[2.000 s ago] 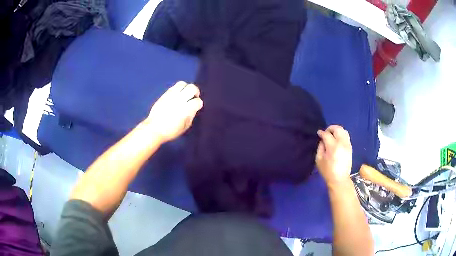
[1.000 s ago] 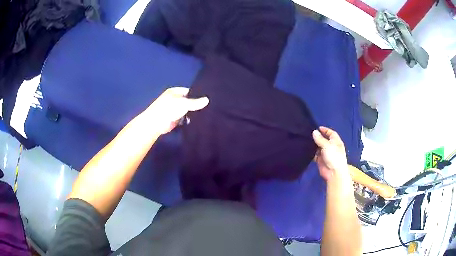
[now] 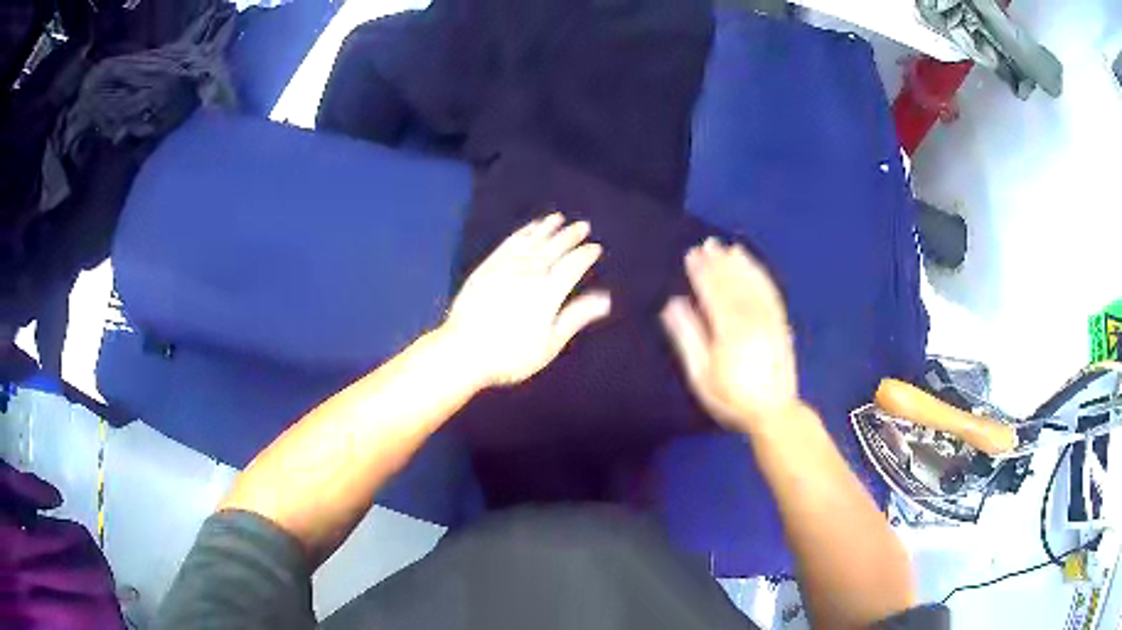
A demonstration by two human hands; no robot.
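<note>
Dark plum trousers (image 3: 554, 382) lie over the blue padded arm (image 3: 295, 246) and the blue table cover (image 3: 800, 185), with more dark cloth reaching to the far edge. My left hand (image 3: 523, 302) lies flat on the cloth, fingers apart. My right hand (image 3: 735, 332) also lies on the cloth to the right, fingers spread and slightly blurred. Neither hand grips anything. The part of the padded arm beneath the cloth is hidden.
A steam iron (image 3: 941, 437) with an orange handle stands at the right edge, cable and hose behind it. A heap of dark garments (image 3: 135, 111) is at upper left. Purple cloth (image 3: 55, 566) is at lower left. A grey-green rag (image 3: 1003, 43) hangs at upper right.
Both hands have let go of the cloth edges and now lie flat on it. My left hand moved right and my right hand moved inward, to the left.
</note>
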